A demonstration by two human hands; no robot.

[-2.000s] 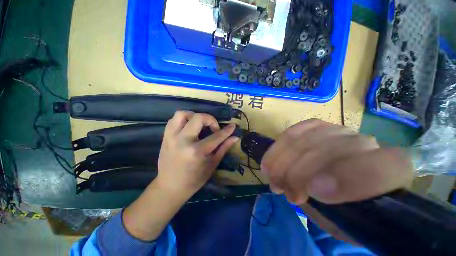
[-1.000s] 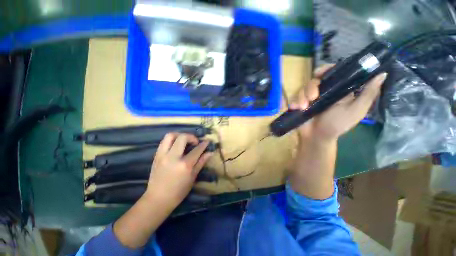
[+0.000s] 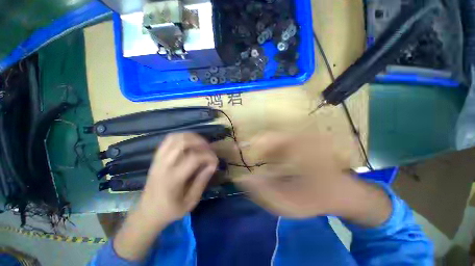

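Several black padded headbands lie side by side on the tan cardboard mat; the top headband (image 3: 156, 120) is uncovered. My left hand (image 3: 182, 171) is over the right part of the lower headbands, fingers bent and blurred; whether it grips anything is hidden. My right hand (image 3: 297, 179) is strongly blurred, right of the band ends; nothing can be made out in it. Thin headband wires (image 3: 240, 150) trail between my hands. The black electric screwdriver (image 3: 359, 72) is out of my hands at the upper right, its bit pointing down-left.
The blue tray (image 3: 156, 93) at the top holds a silver screw feeder (image 3: 138, 39) and loose black discs (image 3: 245, 62). A headband pile (image 3: 39, 124) with tangled wires lies at left. Small black parts (image 3: 424, 49) lie in a container at upper right. A thin dark cord crosses the mat's right side.
My right hand has let go of the screwdriver and moved down-left towards the band ends. My left hand now sits over the lower headbands. The camera view has shifted.
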